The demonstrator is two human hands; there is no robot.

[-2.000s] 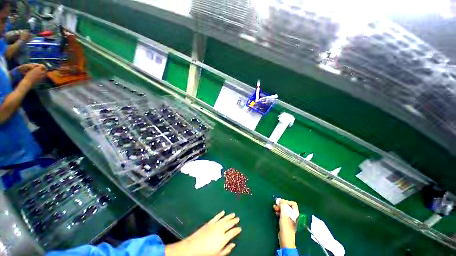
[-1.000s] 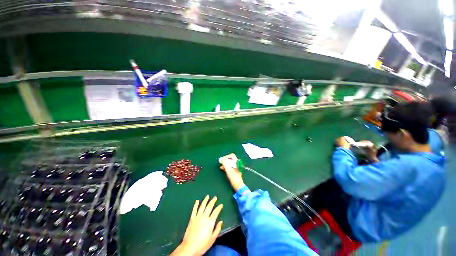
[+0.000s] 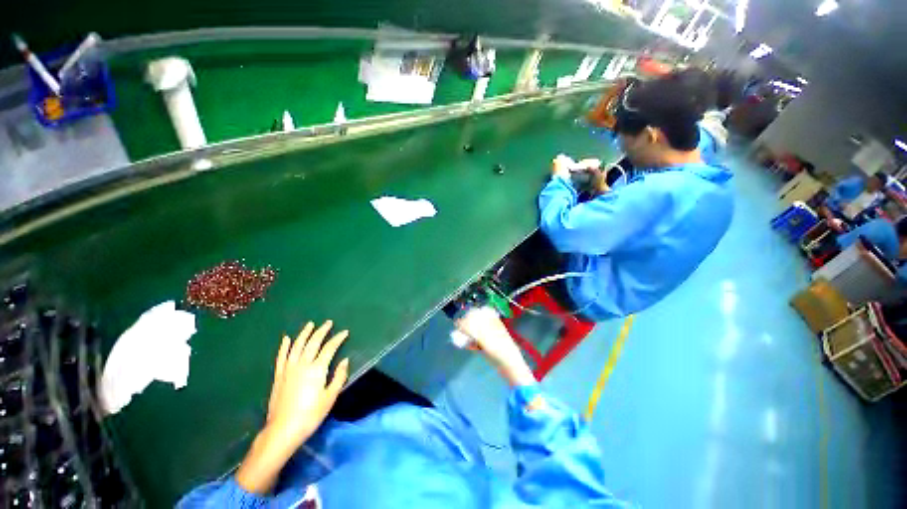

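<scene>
My left hand lies palm down with fingers apart at the near edge of the green bench, holding nothing. My right hand is off the bench edge, over the floor side, its fingers closed around the dispensing syringe, of which the green end shows; the rest is hidden or blurred. A loose pile of small red-brown parts lies on the bench beyond my left hand. A ragged white sheet lies to the left of the pile. A smaller white sheet lies farther right on the bench.
Clear trays with dark components stand at the left edge. A person in a blue smock sits at the bench on the right. A red stool or frame stands below the bench edge. The ledge holds a blue bin and a white fitting.
The view has swung right. My right hand has moved from over the bench to beyond its near edge, with the syringe. My left hand stays spread at the near edge.
</scene>
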